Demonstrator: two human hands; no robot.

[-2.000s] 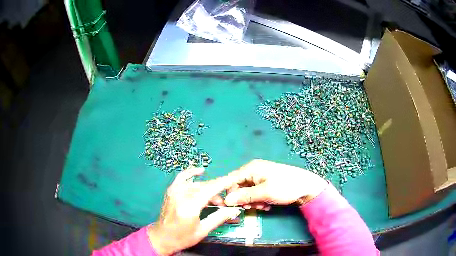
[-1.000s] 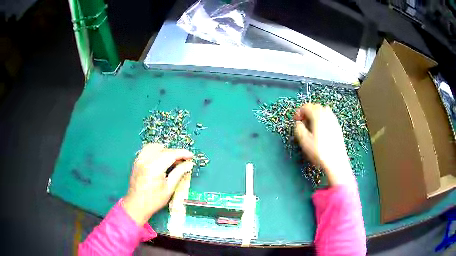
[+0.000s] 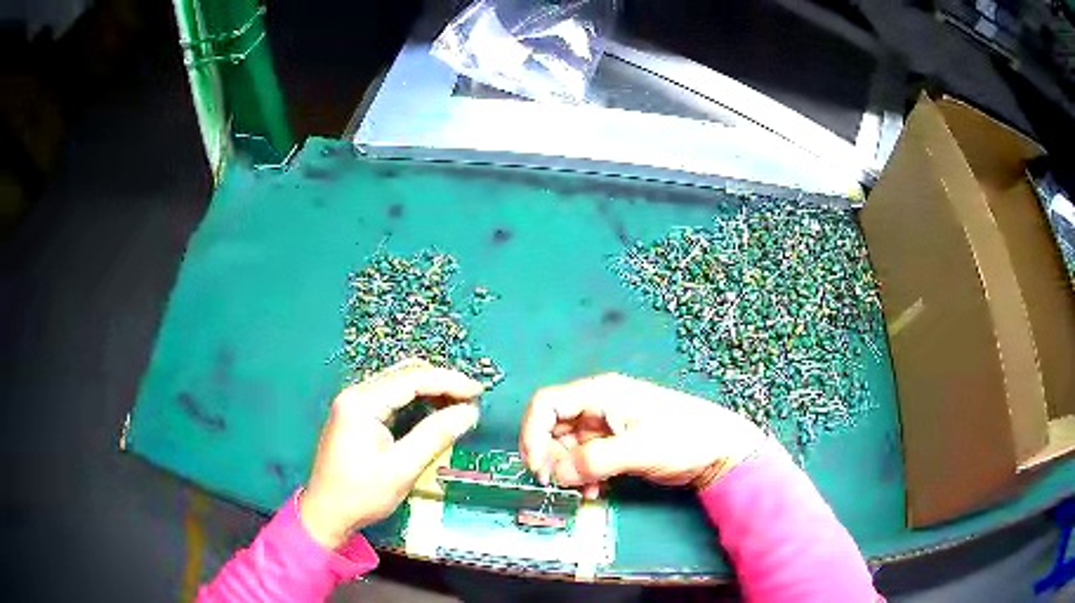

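Note:
A small green circuit board (image 3: 489, 463) lies across a pale fixture (image 3: 424, 529) at the near edge of the bench. A dark red part (image 3: 541, 519) shows below the board. My right hand (image 3: 631, 438) is at the board's right end, fingertips pinched, with thin wire legs showing beneath them. My left hand (image 3: 383, 442) is at the fixture's left bar, thumb and finger close together by the small pile; what is between them is too small to tell. Leaded components lie in a small pile (image 3: 407, 309) at left and a large pile (image 3: 766, 309) at right.
An open brown carton (image 3: 961, 318) stands right of the large pile. A silver-grey framed panel (image 3: 613, 130) lies at the back with a crumpled clear bag (image 3: 525, 50) on it. A green post (image 3: 236, 83) stands at the back left.
My right hand went from the board to the large pile and is now back at the board's right end. My left hand moved off the board to the small pile and stays near it.

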